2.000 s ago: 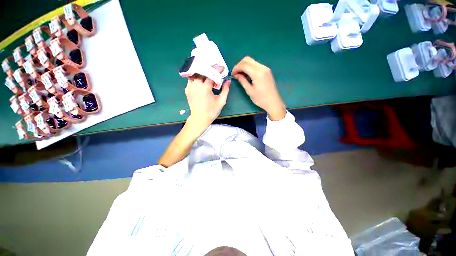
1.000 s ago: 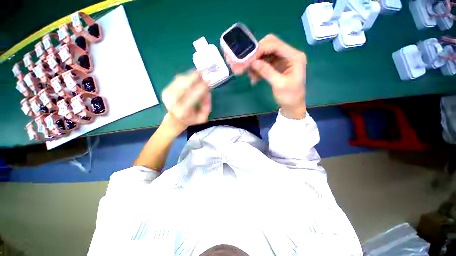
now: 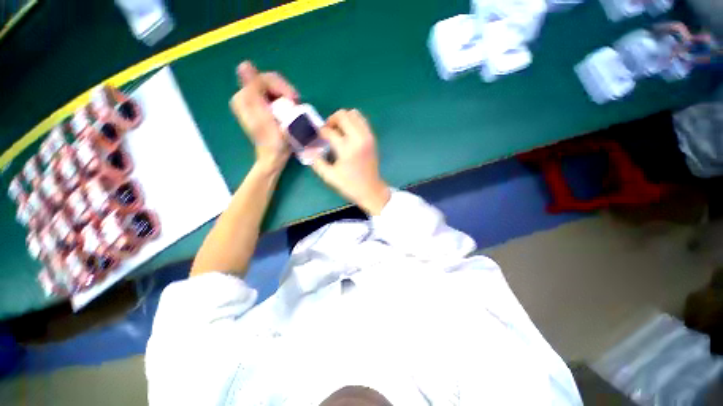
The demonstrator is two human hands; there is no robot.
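Note:
A smartwatch point(image 3: 304, 131) with a dark screen and pale pink case is between my two hands, above the green bench top. A small white part, perhaps the stand, shows against its upper left edge. My left hand point(image 3: 262, 111) holds the white part and the watch from the left. My right hand point(image 3: 349, 155) has its fingers on the watch's lower right side. The frame is blurred, and the fingers hide the strap and most of the white part.
Rows of pink watches point(image 3: 103, 190) with white tags lie on a white sheet point(image 3: 170, 131) at left. White stands point(image 3: 480, 44) cluster at upper right. A yellow line point(image 3: 214, 40) edges the dark belt, which bears a white item point(image 3: 147, 20). A red stool point(image 3: 587, 178) stands below.
My hands have moved left and come together around the watch, which was held up in my right hand. The white stand no longer lies at its former spot. The view has shifted.

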